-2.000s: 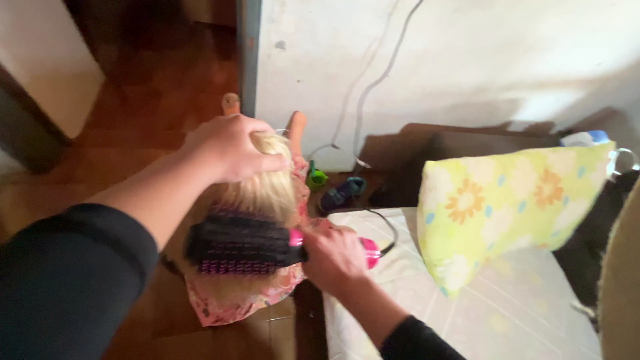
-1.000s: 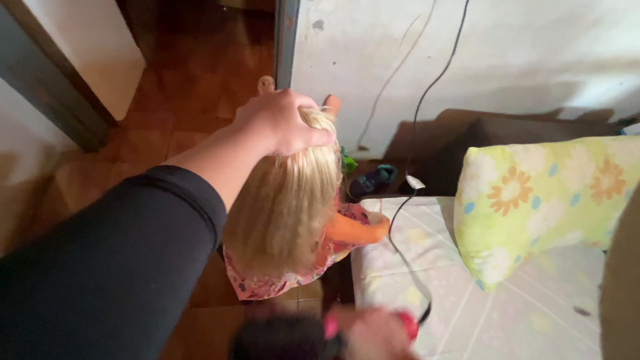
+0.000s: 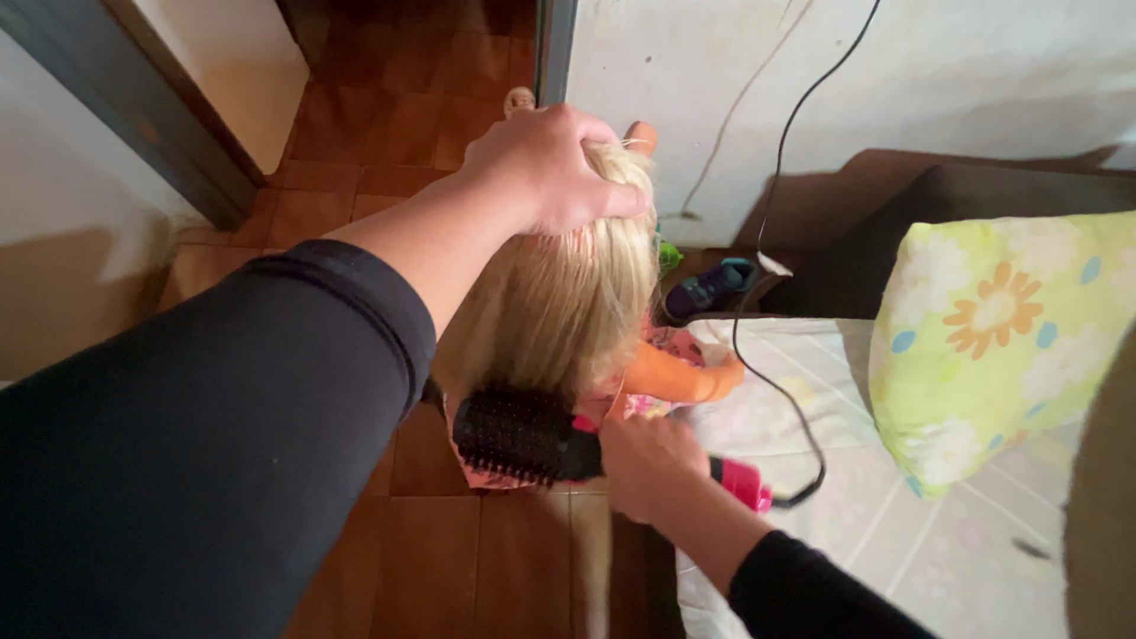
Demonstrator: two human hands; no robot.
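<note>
A large doll with long blond hair [image 3: 550, 311] is seen from behind and above, in a pink patterned dress [image 3: 497, 481]. My left hand [image 3: 559, 169] grips the hair at the top of its head. My right hand [image 3: 652, 461] is closed on the handle of a black and pink corded hot-air brush [image 3: 515, 435]. The brush's bristled barrel lies against the lower ends of the hair. One orange doll arm [image 3: 679, 376] reaches out to the right, over the bed's edge. The doll's face is hidden.
A bed with a pale sheet [image 3: 852, 550] stands on the right, bearing a yellow flowered pillow [image 3: 1003, 328]. The brush's black cord [image 3: 781, 142] runs up past the wall. A dark shoe [image 3: 710, 288] lies behind the bed's corner. A door frame [image 3: 556, 53] rises behind the doll on the tiled floor.
The brush in my right hand has come up from the bottom of the view to the ends of the hair. My left hand still grips the hair at the head.
</note>
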